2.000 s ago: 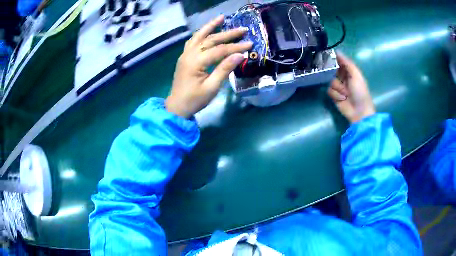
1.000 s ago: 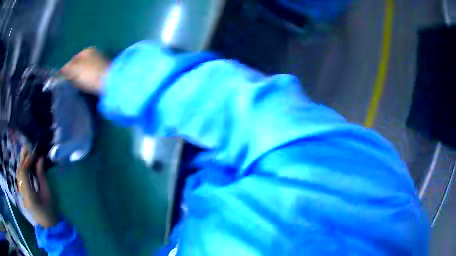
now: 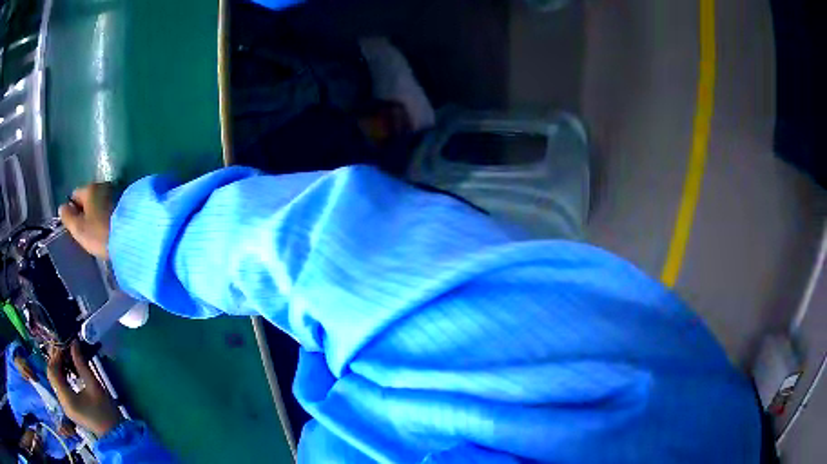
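Observation:
The device unit, a pale housing with a black inside and a white rounded base, lies at the far left edge, strongly bent by the lens. Loose wires show on its left side. My right hand is at its upper end, fingers curled; whether they grip the housing or a cable is unclear. My left hand is at its lower end with bent fingers near the wires; its hold is also unclear. Both hands are small and partly blurred.
The green bench runs down the left with a pale edge. My right sleeve crosses the middle. A grey plastic stool or chair stands beyond it. The floor has a yellow line. Another person's blue sleeve shows at lower left.
The view has swung right from the bench toward the floor, putting the device and both hands at the left edge. Since the middle frame, both hands have stayed at the device's two ends.

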